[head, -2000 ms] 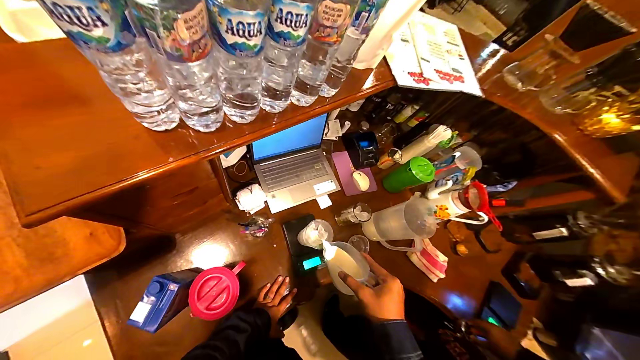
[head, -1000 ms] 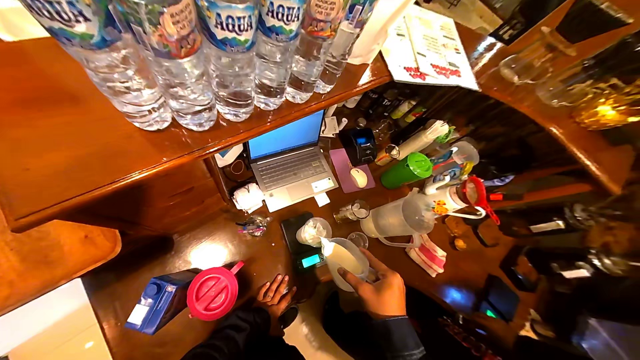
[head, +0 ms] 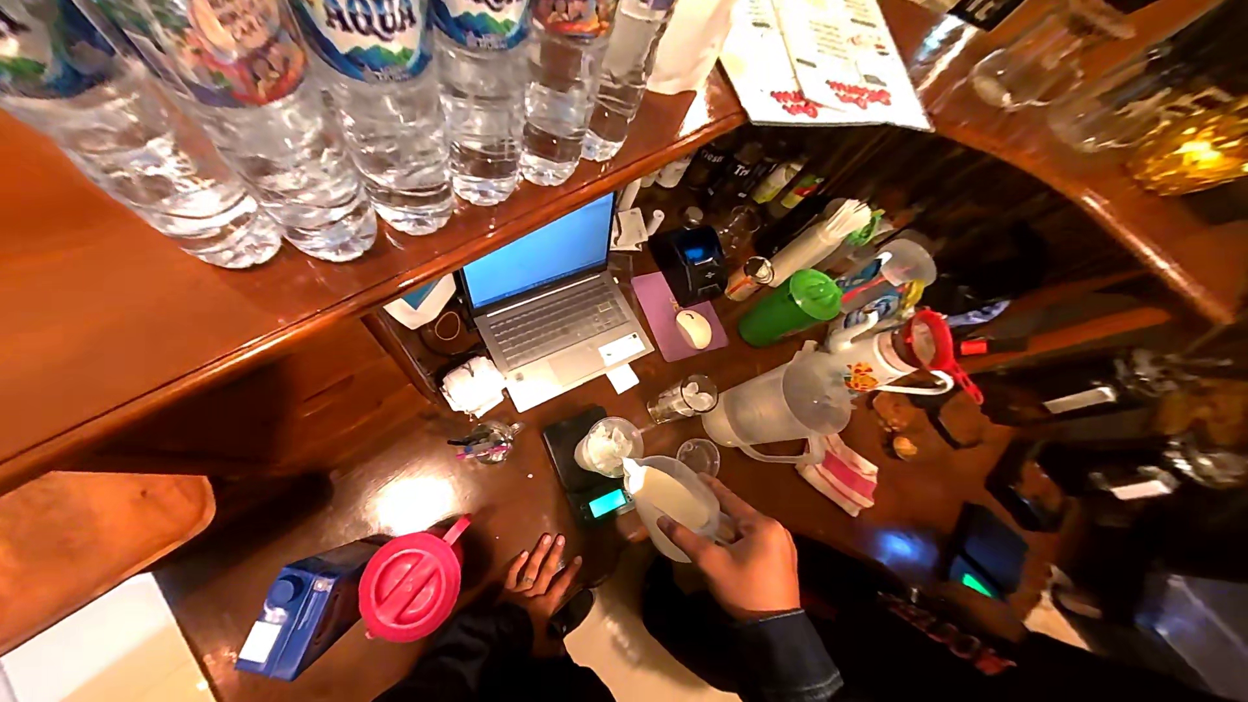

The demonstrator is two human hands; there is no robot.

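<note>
My right hand (head: 746, 556) grips a translucent plastic measuring jug (head: 673, 502) holding a milky white liquid. The jug tilts left, its spout at the rim of a clear cup (head: 609, 447) with white contents. That cup stands on a black digital scale (head: 567, 453) with a lit display (head: 606, 502). My left hand (head: 541, 575) rests on the wooden counter's edge, fingers spread, holding nothing. A glass with ice (head: 682, 398) and a small clear glass (head: 698, 458) stand behind and beside the jug.
An open laptop (head: 561, 312) and a mouse (head: 693, 330) lie beyond the scale. Right of them stand a green tumbler (head: 792, 307) and a large clear pitcher (head: 780, 405). At left are a red-lidded pitcher (head: 409, 585) and a blue carton (head: 297, 614). Water bottles (head: 390, 146) line the raised shelf.
</note>
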